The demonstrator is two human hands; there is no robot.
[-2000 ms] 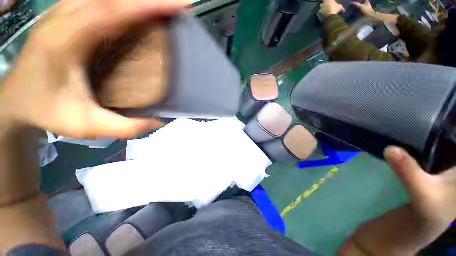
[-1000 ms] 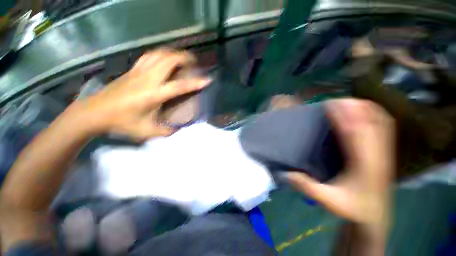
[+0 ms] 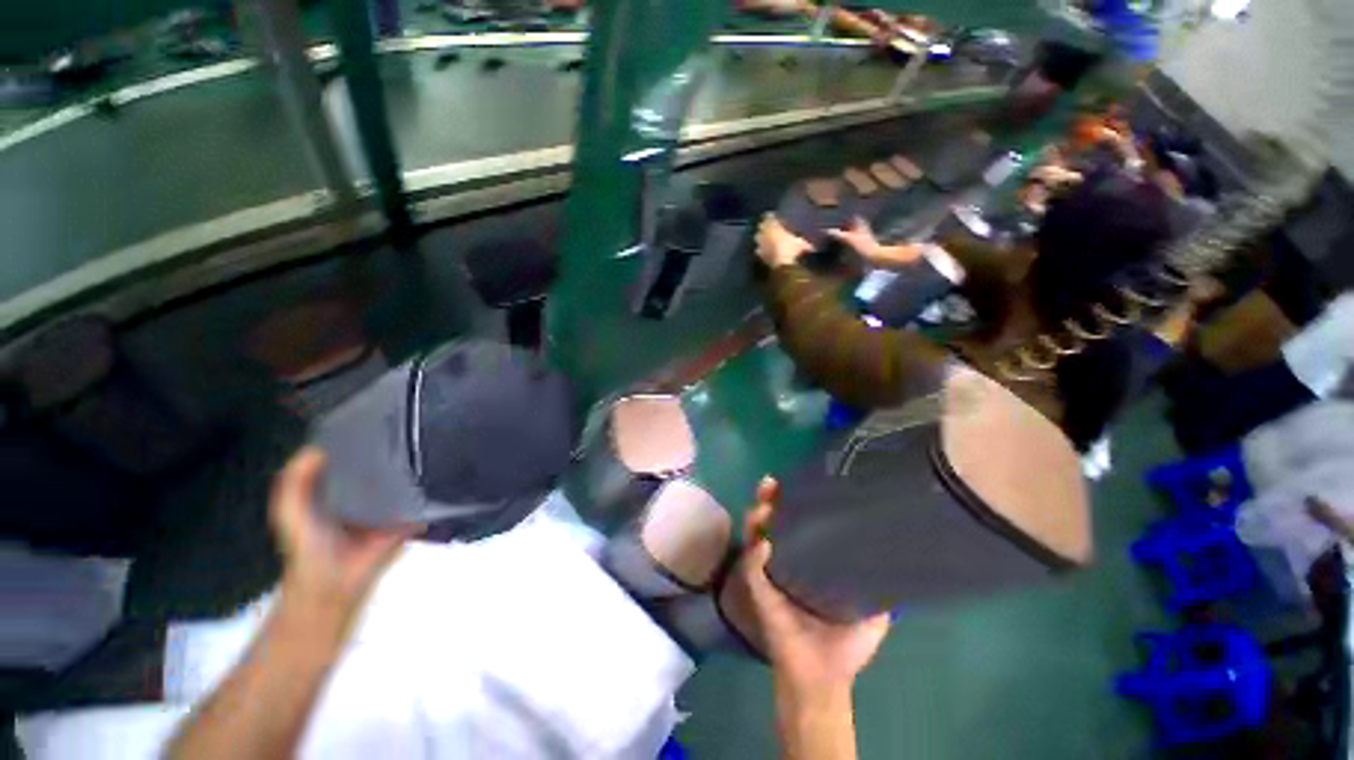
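Observation:
My left hand [image 3: 334, 542] holds a bare grey unit [image 3: 364, 453] from below, its dark end [image 3: 490, 431] turned up and to the right. My right hand [image 3: 809, 631] holds a second bare grey unit [image 3: 876, 520] from below, its wood-look end panel [image 3: 1017, 460] facing right. The pile of white protective bags [image 3: 490, 653] lies below and between my hands. Units with brown ends [image 3: 686, 532] stand right of the pile, one partly hidden behind my right hand.
Dark units [image 3: 698, 238] stand on the belt beyond a green post [image 3: 609, 164]. A person in a brown sleeve [image 3: 846, 342] works at the right, hands among units. Blue stools [image 3: 1203, 676] stand at far right. A pale grey piece [image 3: 60, 601] lies at the left edge.
The view has swung up and to the right. My hands hold the units lower in the picture, and the right-hand unit now shows its brown end facing right.

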